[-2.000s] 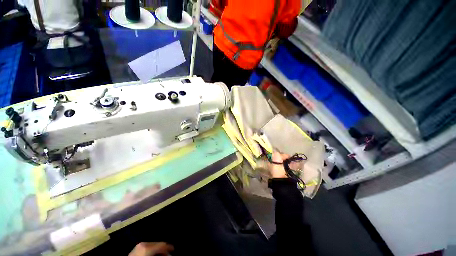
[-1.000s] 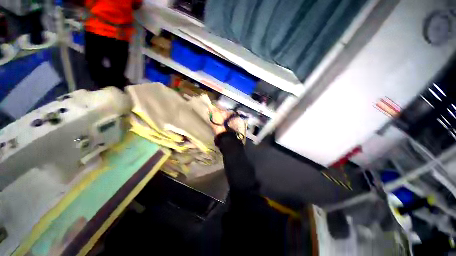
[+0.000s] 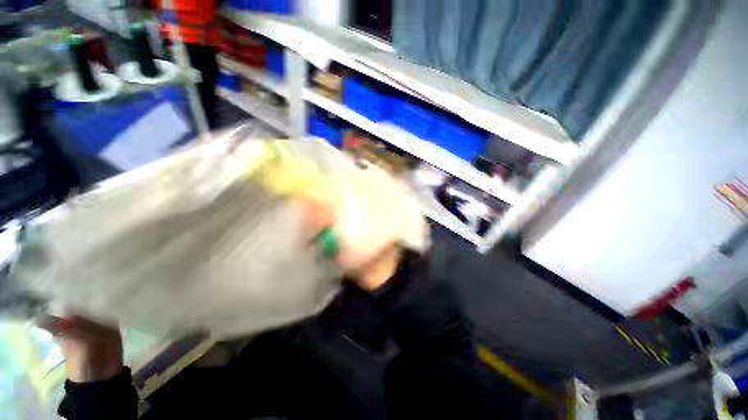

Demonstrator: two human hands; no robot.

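A beige bag (image 3: 197,246) with yellow edging is held up in front of me, blurred by motion, and covers most of the sewing machine. My right hand (image 3: 353,246) grips its right end, with a green handle (image 3: 329,242) showing at the fingers. My left hand (image 3: 86,340) is at the bag's lower left corner, blurred, its fingers partly hidden at the bag's edge. The handle's shaft cannot be made out.
Part of the green table with its pale yellow edge (image 3: 176,365) shows below the bag. Dark thread cones (image 3: 143,53) stand at the back left. A white shelf (image 3: 402,135) holds blue bins (image 3: 410,119). A person in orange (image 3: 195,20) stands behind.
My right hand has lifted the bag from the machine's right end and swung it left across the machine. My left hand has come up to its left side. The view has turned.
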